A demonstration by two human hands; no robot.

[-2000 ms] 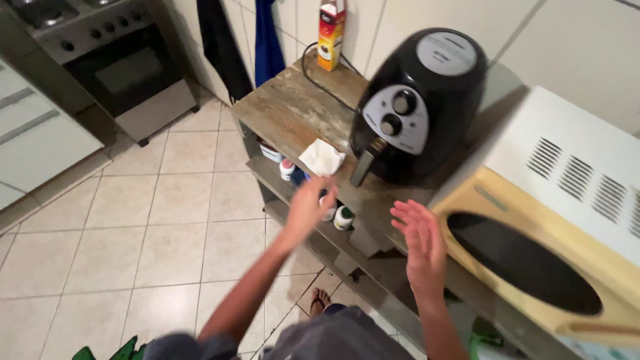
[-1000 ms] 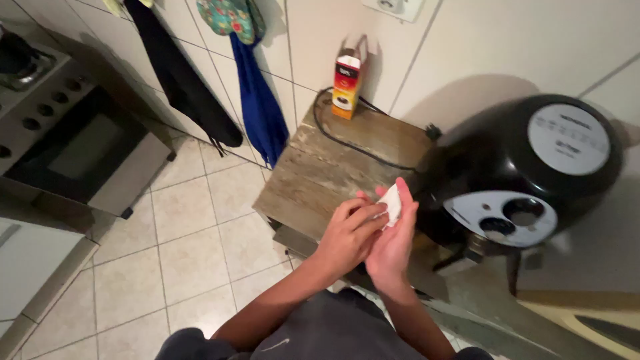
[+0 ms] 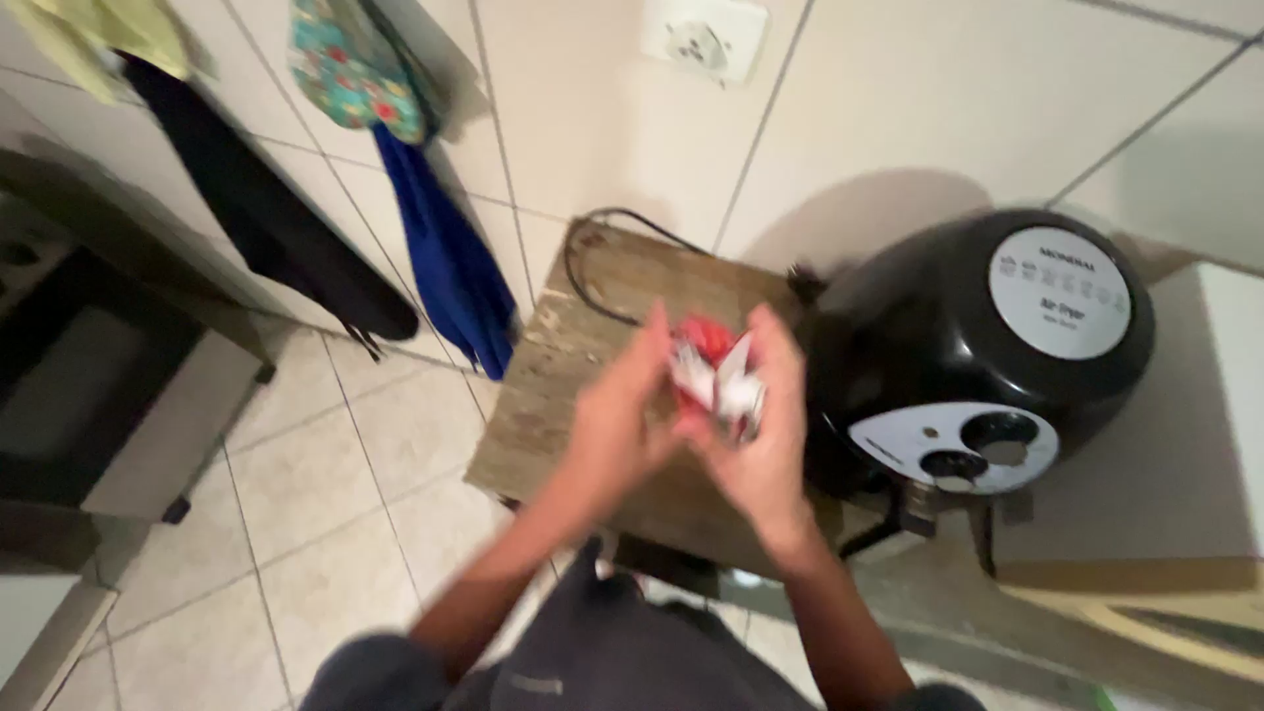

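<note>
Above the worn wooden shelf top [image 3: 533, 434], both of my hands hold a red and white carton [image 3: 703, 341], its folded top facing the camera. My left hand [image 3: 617, 415] is against its left side, and my right hand [image 3: 765, 425] wraps its right side. Motion blurs the fingers and the carton. A black air fryer [image 3: 908, 326] with two knobs stands just right of my right hand. Its black power cord [image 3: 583, 281] loops over the back of the wooden top. The white cloth or paper is not distinctly visible.
A white wall socket [image 3: 706, 39] is above. Black [image 3: 267, 207] and blue [image 3: 439, 257] cloths and a patterned fabric item [image 3: 355, 69] hang on the tiled wall. The oven [image 3: 109, 395] stands left; a cream-fronted appliance [image 3: 1136, 592] is at the lower right.
The red and yellow carton stood at the back of the wooden top a second ago; a red and white carton is now between my hands. Earlier my hands held something white. The view has shifted.
</note>
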